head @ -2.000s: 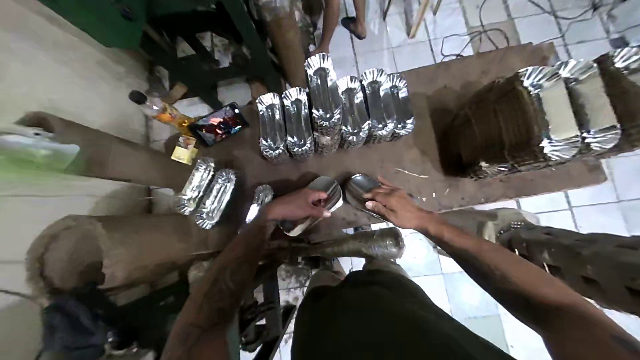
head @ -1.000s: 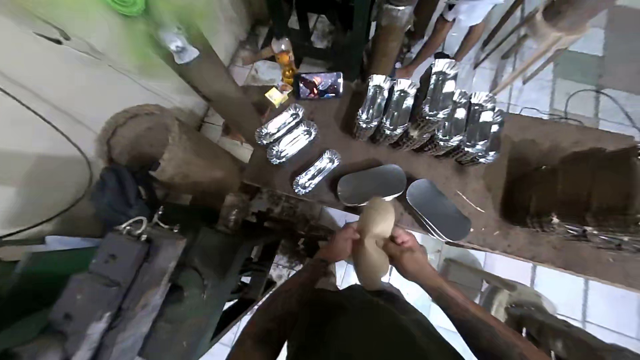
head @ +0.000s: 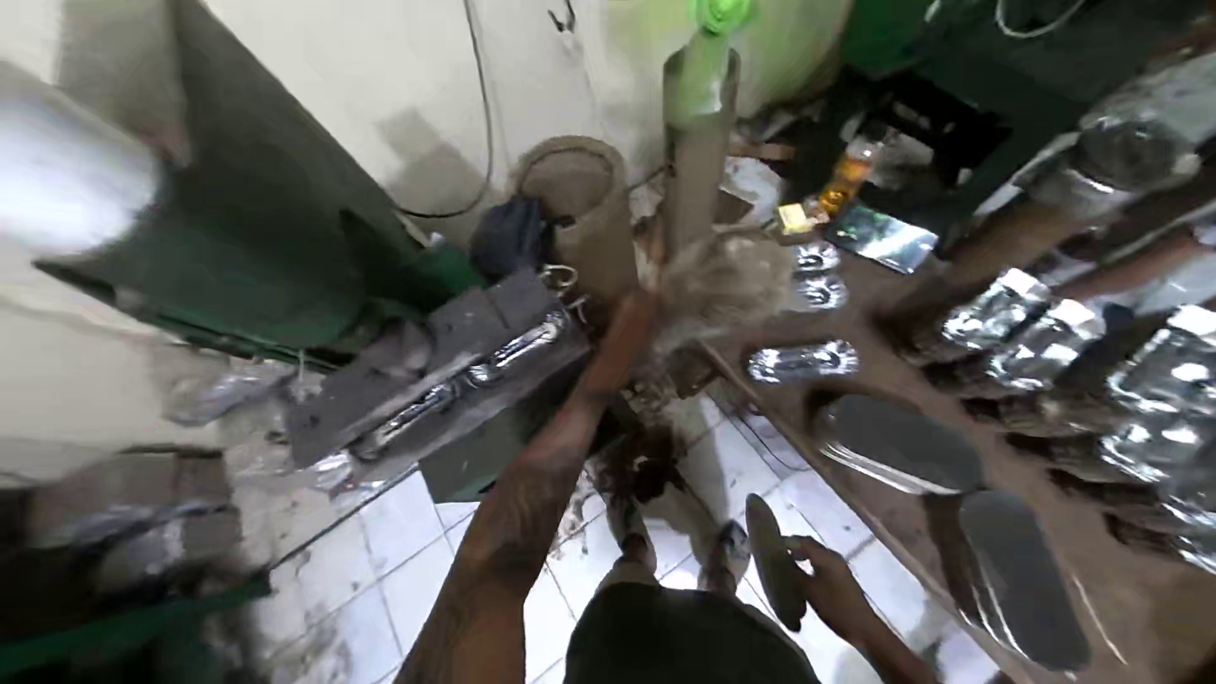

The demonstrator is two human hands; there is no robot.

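My right hand grips a flat oval piece by its edge, above the tiled floor. My left arm reaches forward, and the blurred left hand is beside a hazy brownish, translucent mass; its fingers and any hold cannot be made out. Two stacks of dark oval pieces lie on the brown work table near its edge. A silver foil oval tray lies beyond them, with two smaller-looking foil trays farther off.
Stacks of foil trays stand at the right. A phone, a yellow packet and a bottle of amber liquid are at the far end. Left of my arm is a metal mould or press; a round bin stands behind.
The view has swung far to the left. My hands, together at the oval piece one second ago, are now apart; the left reaches forward while the piece is in my right hand.
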